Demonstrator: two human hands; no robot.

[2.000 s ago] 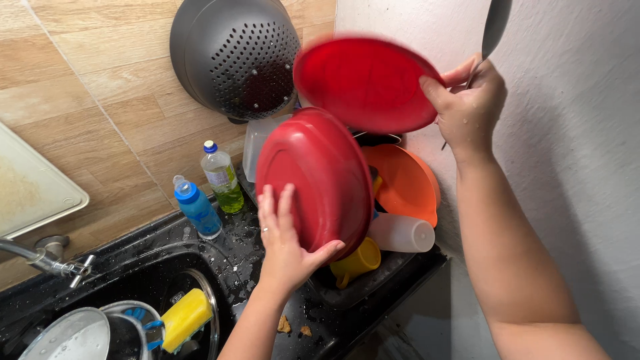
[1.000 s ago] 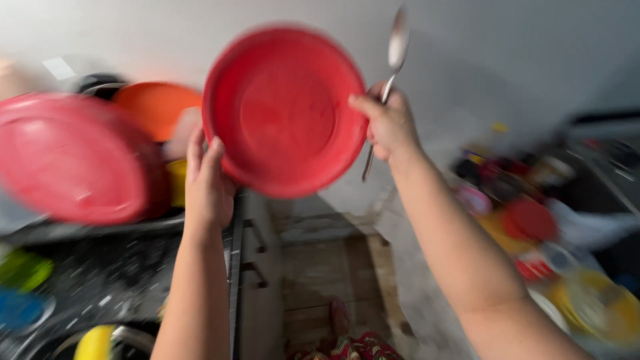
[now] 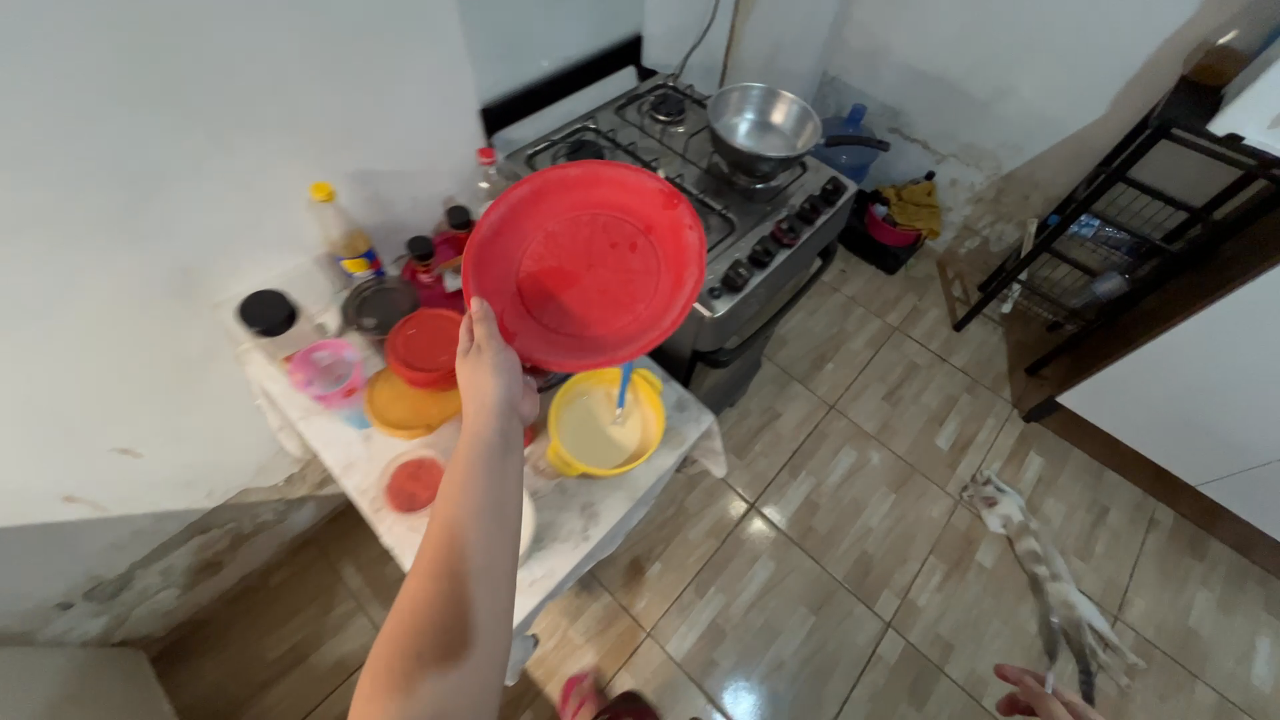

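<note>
My left hand (image 3: 492,370) grips the rim of a red plastic plate (image 3: 590,265), tilted with its inner face toward me and raised above the table and the near corner of the stove. Drops of water show on the plate. At the bottom right edge my right hand (image 3: 1040,695) is only partly in view, with a thin metal spoon (image 3: 1050,650) between its fingers; most of the spoon is hard to make out. Below the plate stands a yellow bowl (image 3: 606,422) of pale batter-like liquid, with a blue-handled utensil (image 3: 625,390) in it.
A metal pan (image 3: 764,125) sits on the gas stove (image 3: 700,200). Bottles, lidded containers and a pink cup (image 3: 328,370) crowd the cloth-covered table (image 3: 590,510). A cat (image 3: 1040,570) lies stretched on the tiled floor near my right hand. A black rack (image 3: 1100,220) stands at the right.
The view has swung from the sink to the stove and table. My right hand has let go of the red plate and moved down to the right; my left hand still holds the plate.
</note>
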